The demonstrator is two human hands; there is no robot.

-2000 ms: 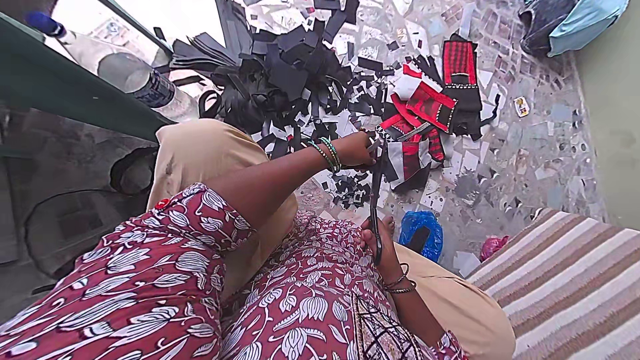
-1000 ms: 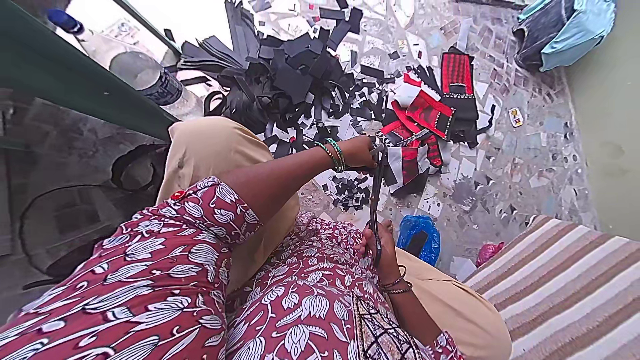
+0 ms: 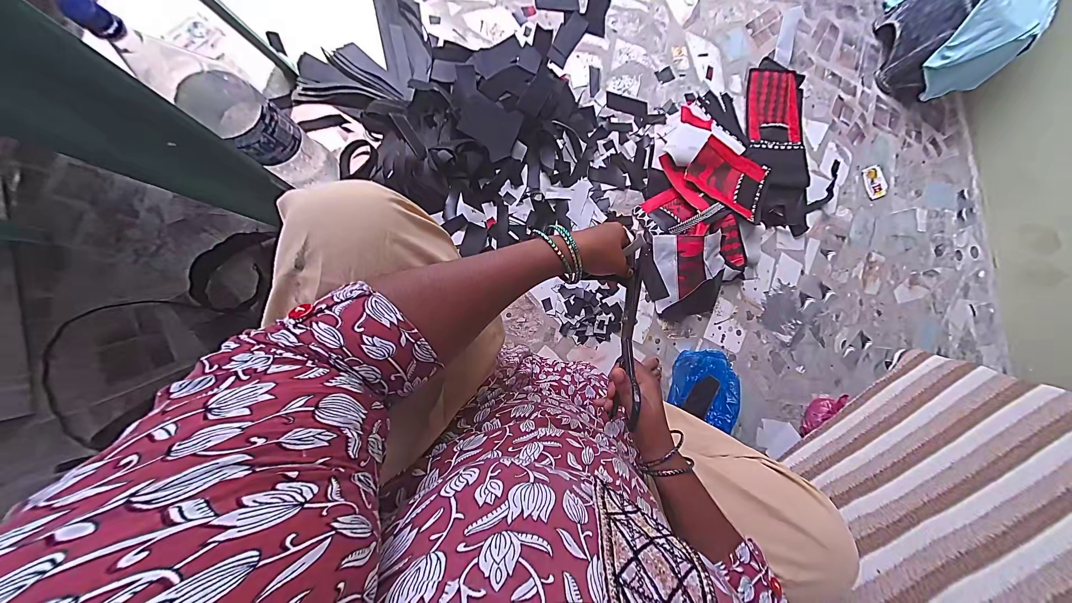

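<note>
My right hand (image 3: 641,398) grips the lower end of long dark scissors (image 3: 630,331), which stand nearly upright in view. My left hand (image 3: 605,249), with green bangles at its wrist, is closed beside their upper end; what its fingertips pinch is too small to tell. Just right of the upper end lie red-and-black patterned fabric pieces (image 3: 727,177) with pale beaded edges. Another such piece (image 3: 775,105) lies farther up. Small black cut bits (image 3: 586,311) are scattered on the floor below my left hand.
A big heap of black strips and scraps (image 3: 494,109) covers the floor ahead. Upper left are a plastic bottle (image 3: 226,117) and a green frame bar (image 3: 126,109). A blue plastic bag (image 3: 708,389) lies near my right knee, a striped mat (image 3: 946,477) at right, a teal cloth bag (image 3: 988,50) upper right.
</note>
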